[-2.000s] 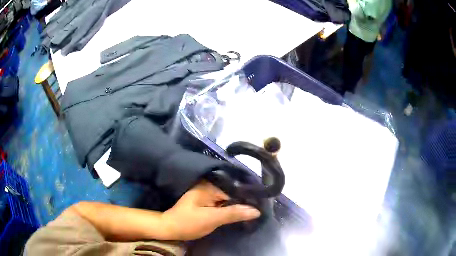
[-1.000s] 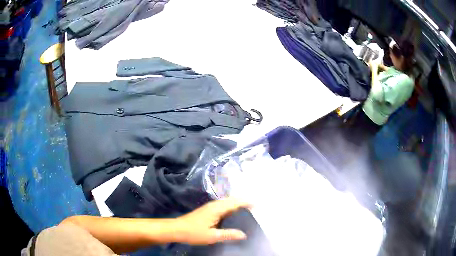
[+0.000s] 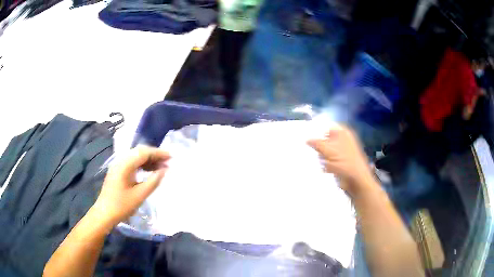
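Note:
A glaring white stack of clear poly bags (image 3: pixel 244 184) fills the dark blue-violet basket (image 3: pixel 189 112) in front of me. My left hand (image 3: pixel 135 181) is at the stack's left edge, thumb and fingers apart, with no film visible between them. My right hand (image 3: pixel 338 157) is blurred at the stack's upper right edge, fingers curled; glare hides whether it grips film. A dark grey jacket (image 3: pixel 59 167) lies left of the basket with its hanger hook (image 3: pixel 116 119) showing. A dark bundle (image 3: pixel 203 257) lies over the basket's near edge, with a blurred round end (image 3: pixel 300 249) beside it.
The white work table (image 3: pixel 97 65) extends at upper left, with dark folded garments (image 3: pixel 157 15) at its far side. A person in a light green top (image 3: pixel 238 13) stands beyond the basket. A red garment (image 3: pixel 449 89) and a blue crate (image 3: pixel 371 81) are at right.
The view has swung right, so the jacket now sits further left. My left hand has moved up off the dark bundle to the bag stack. My right hand has come into view.

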